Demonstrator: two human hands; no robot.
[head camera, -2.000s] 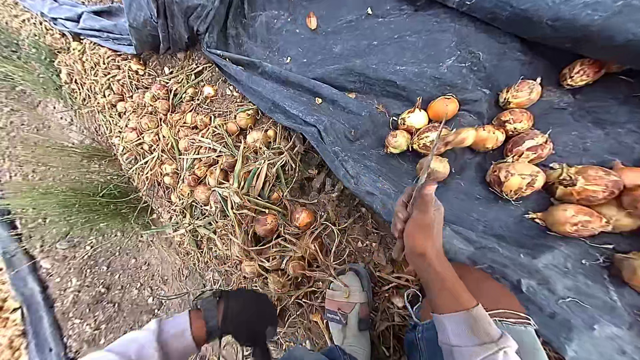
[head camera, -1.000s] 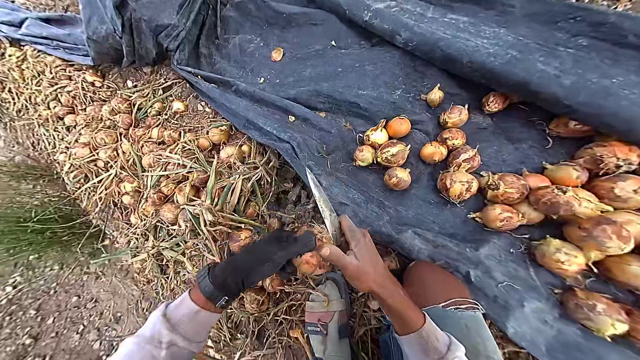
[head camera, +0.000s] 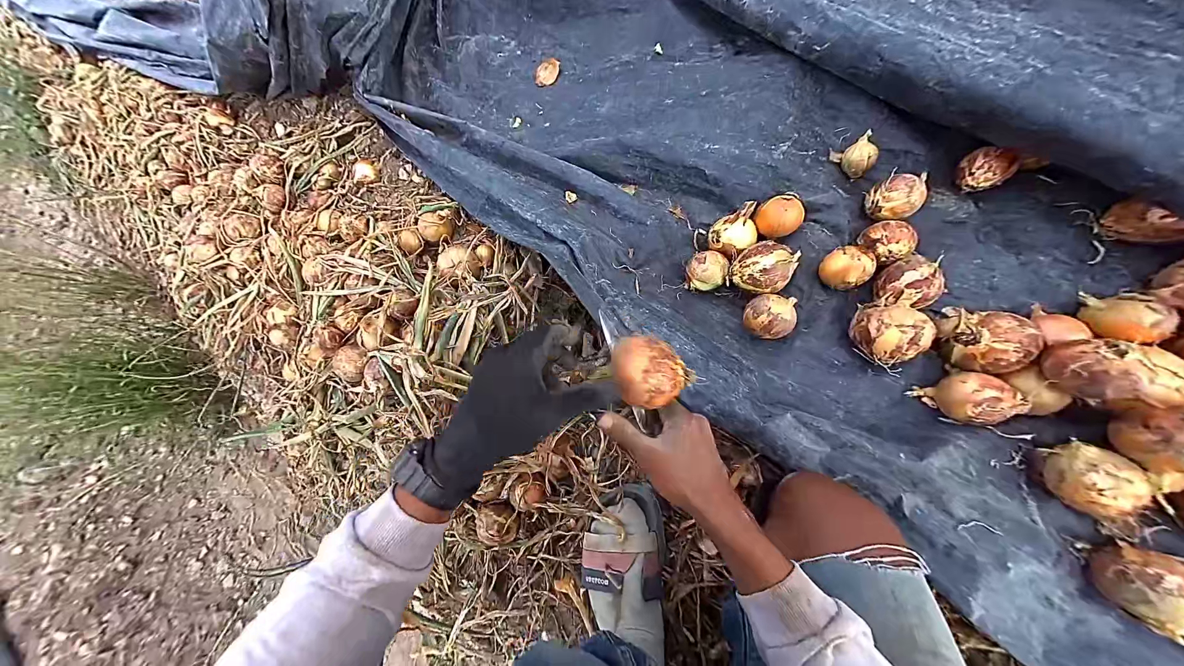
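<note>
My left hand (head camera: 513, 398), in a black glove, grips the dry stem of an onion (head camera: 649, 372) between thumb and fingers. The onion's root end points right. My bare right hand (head camera: 671, 453) is just below the onion, closed on a knife; the knife's blade (head camera: 607, 328) passes behind the onion, so most of it is hidden. Whether the edge touches the stem I cannot tell. Several loose onions (head camera: 764, 266) lie on the dark tarp (head camera: 573, 185) to the right.
A long heap of onions with dry leaves (head camera: 370, 277) runs along the left. A larger group of onions (head camera: 1110, 370) lies on the tarp at the right. My shoe (head camera: 624, 564) stands below my hands among dry leaves; green grass (head camera: 102, 361) grows at the far left.
Two seconds ago my left hand was low and away from my right hand. Now it holds up an onion by the stem, beside the knife. The view has shifted.
</note>
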